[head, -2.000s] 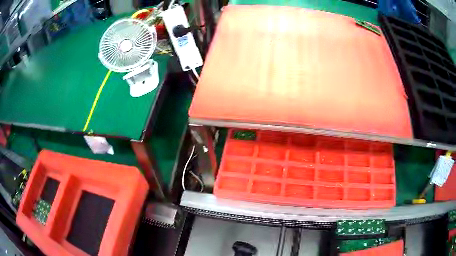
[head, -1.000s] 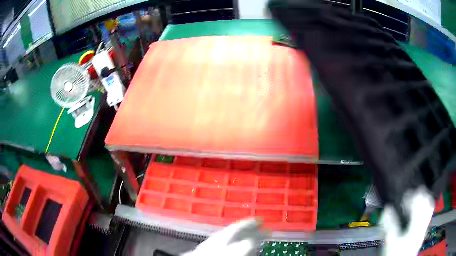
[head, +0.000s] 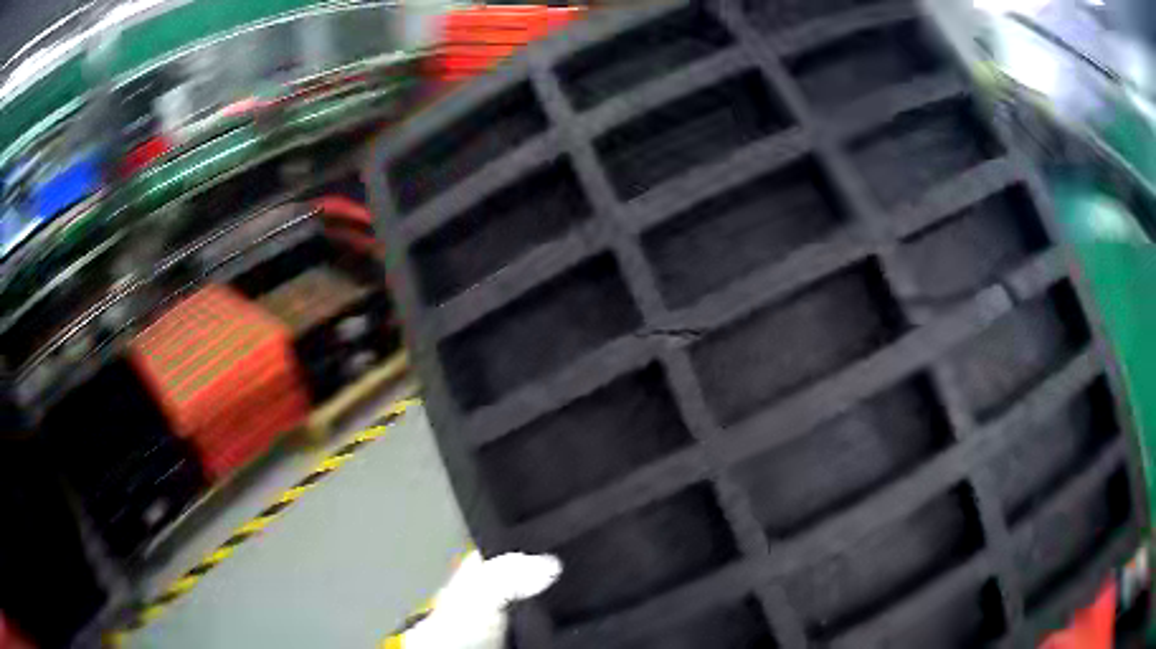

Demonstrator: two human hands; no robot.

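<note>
A black compartment tray (head: 685,336) fills the middle and right of the view, tilted, with its pocket side facing me. Its pockets look empty. My left hand (head: 482,602), in a white glove and partly cut off by the bottom edge, grips the tray's lower left edge with the thumb on its face. My right hand is not in view.
Stacked red trays (head: 222,374) stand at the left beside dark racks, blurred. Yellow-black floor tape (head: 273,514) crosses the grey floor. More red trays (head: 501,38) show at the top. A green surface (head: 1116,279) is at the right edge.
The view has swung away from the line to the floor and stacks. The black tray has left the green shelf and now stands large before me. My right hand has left the view.
</note>
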